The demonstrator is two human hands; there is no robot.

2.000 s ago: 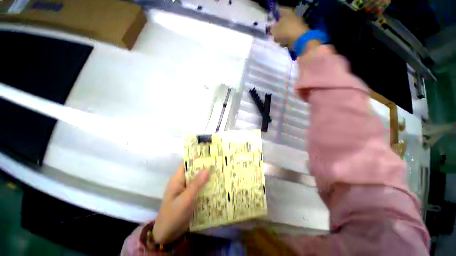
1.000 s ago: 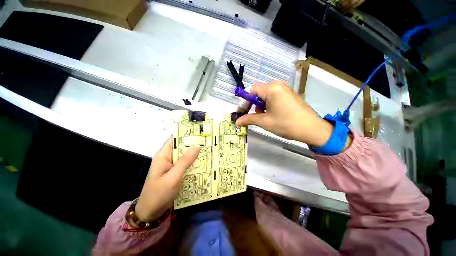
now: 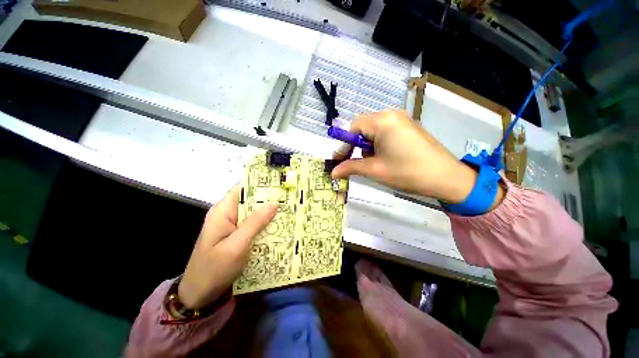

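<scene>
A pale yellow circuit board panel (image 3: 317, 238) with black and yellow parts near its top edge is held above the front edge of the bench. My left hand (image 3: 225, 241) grips its left side, thumb on the printed face. My right hand (image 3: 403, 159), with a bright blue wrist strap (image 3: 479, 190), is at the panel's top right corner. It holds a purple marker pen (image 3: 349, 138). The right fingertips touch or nearly touch the black part there; the exact contact is hidden.
Beyond the panel lie a ribbed clear tray (image 3: 371, 66) with crossed black strips (image 3: 327, 101), a grey metal block (image 3: 278, 103), and a cardboard frame (image 3: 420, 91). A brown box (image 3: 126, 14) is top left. Metal rails (image 3: 161, 108) cross the bench.
Since two seconds ago, my right hand has come from the far side of the bench to the panel with the pen. Over the last second both hands and the panel have barely moved.
</scene>
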